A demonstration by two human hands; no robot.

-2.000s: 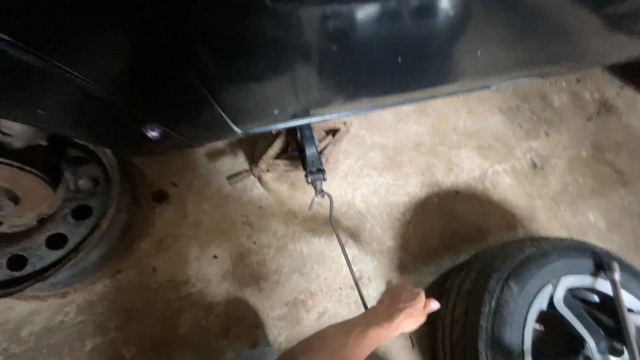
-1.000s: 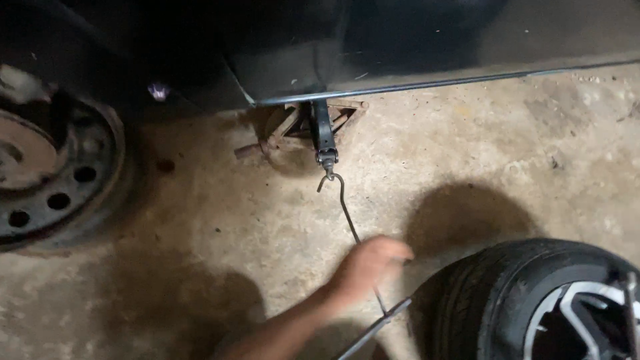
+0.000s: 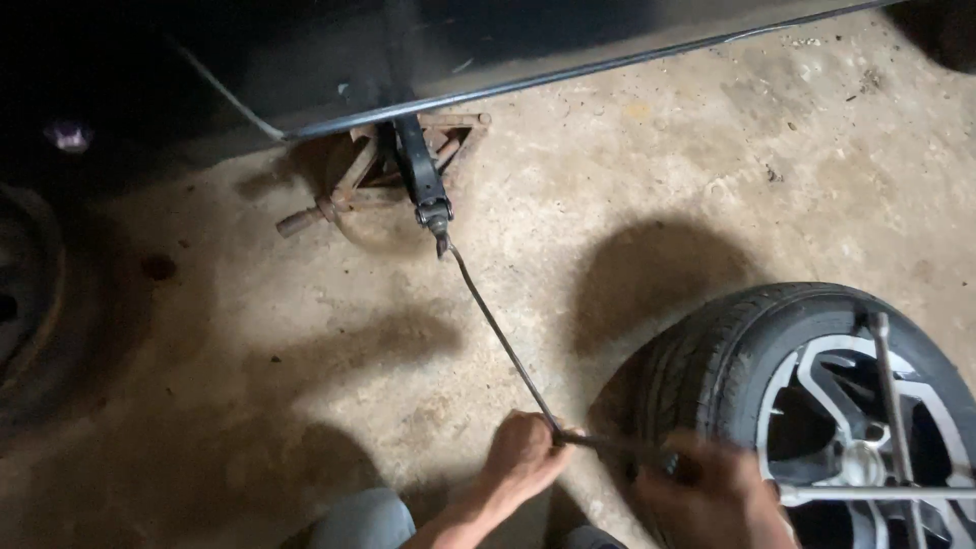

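A scissor jack (image 3: 427, 164) stands under the sill of a dark car (image 3: 496, 46). A thin metal crank rod (image 3: 496, 328) runs from the jack's coupling toward me, its far end hooked there. My left hand (image 3: 526, 454) is closed around the rod near its bend. My right hand (image 3: 709, 476), blurred, grips the crank's handle section beside the tyre. The fingers of both hands are partly hidden.
To the right a wheel with an alloy rim (image 3: 808, 305) lies on the concrete floor, a cross-shaped lug wrench (image 3: 892, 404) over its rim. A dark wheel (image 3: 38, 282) is at the left edge. My knee (image 3: 366, 518) shows below.
My right hand has come into view on the crank's handle. One hand was seen at the rod before; now both hold it. The crank's bent handle end has swung toward the right.
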